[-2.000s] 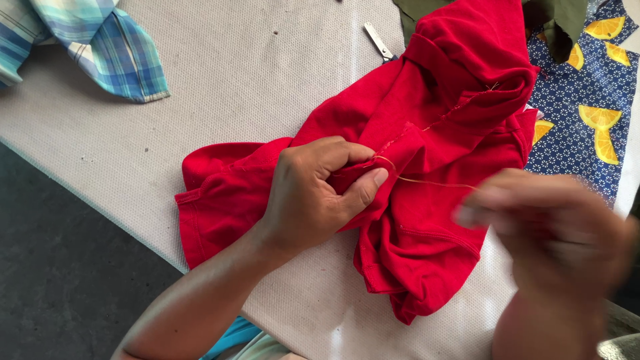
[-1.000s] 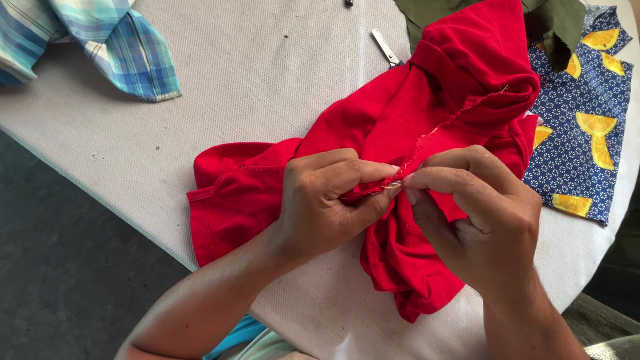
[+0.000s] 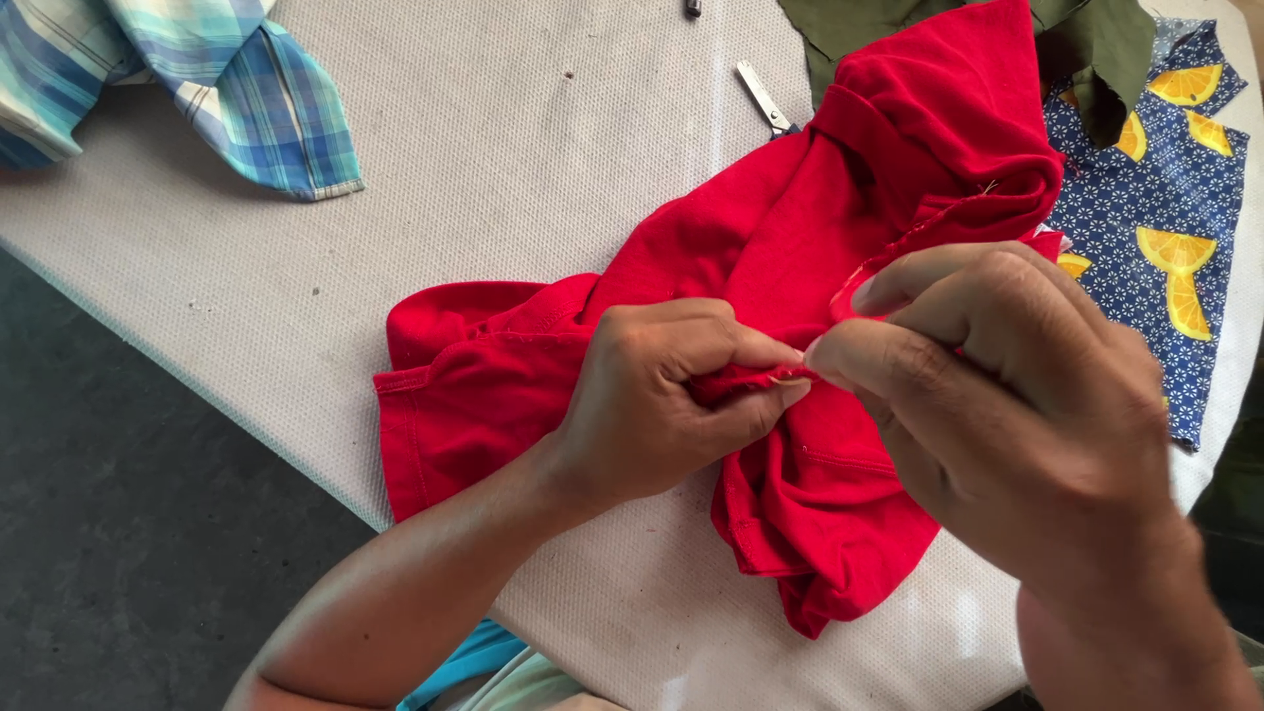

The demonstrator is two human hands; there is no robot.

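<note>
A red fabric garment (image 3: 731, 237) lies bunched on the table, a raw, stitched seam edge running toward its upper right. My left hand (image 3: 681, 395) pinches a fold of this edge between thumb and index finger, with a bit of pale yellowish thread at the fingertips. Close against those fingertips is my right hand (image 3: 987, 385), thumb and index finger together at the same edge and the other fingers curled. Whether it holds a needle, the thread or the cloth cannot be made out.
Small scissors (image 3: 762, 99) lie partly under the red cloth. Blue plaid cloth (image 3: 267, 109) is at upper left, dark green cloth (image 3: 849, 39) at the top right, and blue fabric with orange slices (image 3: 1136, 197) at right. The table edge (image 3: 188, 380) runs diagonally at lower left.
My right hand came in from the right, where it held a thread drawn out from the cloth, to the seam edge beside my left fingertips. My left hand keeps its pinch.
</note>
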